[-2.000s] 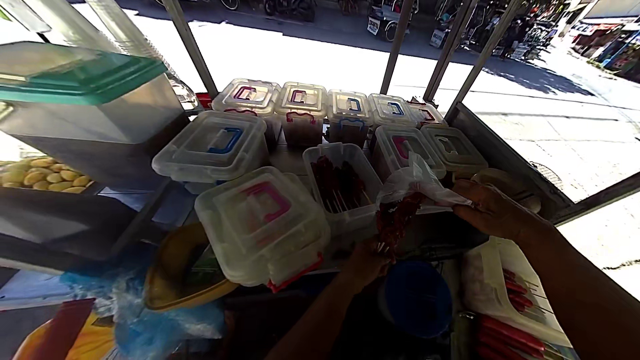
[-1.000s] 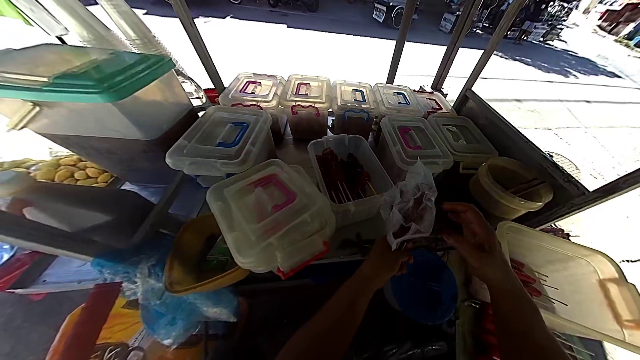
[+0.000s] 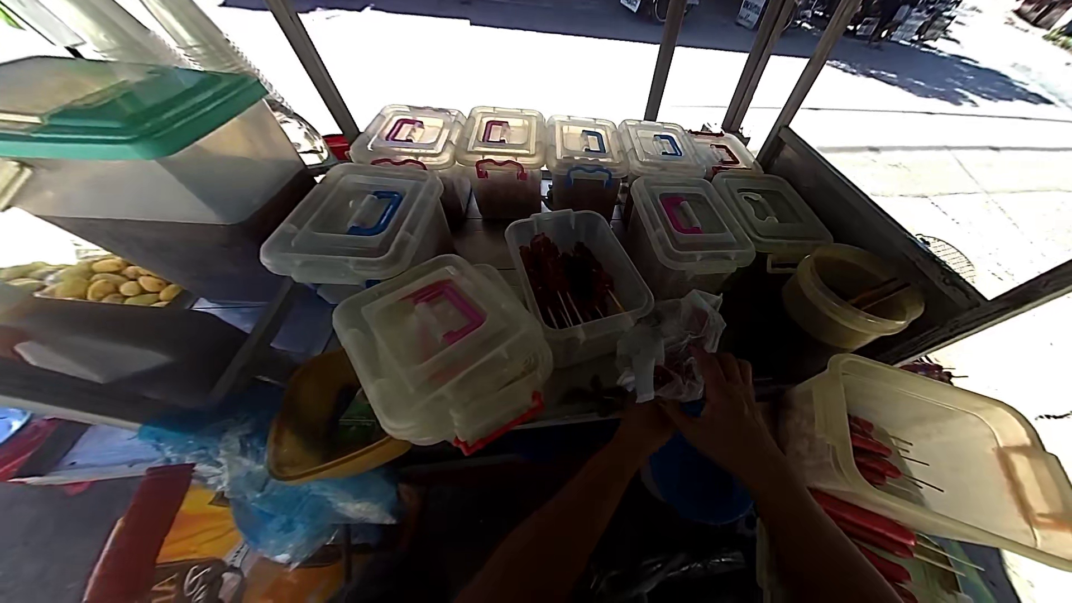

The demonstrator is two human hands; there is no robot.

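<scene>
A thin clear plastic bag (image 3: 670,347) with dark red food inside is between my hands, at the front edge of the stall counter. My left hand (image 3: 646,425) grips the bag's lower end. My right hand (image 3: 724,402) lies against its right side, fingers bent; whether it grips the plastic is hard to see. Just behind the bag, an uncovered plastic container (image 3: 630,311) holds dark red skewered meat (image 3: 565,272), sticks pointing toward me. Below my hands is a blue tub (image 3: 699,494), partly hidden by my right forearm.
Lidded plastic containers (image 3: 502,138) fill the back, with another lidded one (image 3: 440,343) left of the skewers. At right are a round tub (image 3: 808,293) and an open bin (image 3: 963,427) with red skewered sausages (image 3: 875,452). A yellow basket (image 3: 289,419) and blue plastic bag (image 3: 285,494) lie at left.
The dark red food, visible below the bag two seconds ago, is now inside it. My right hand has moved from the bag's upper edge down to its side.
</scene>
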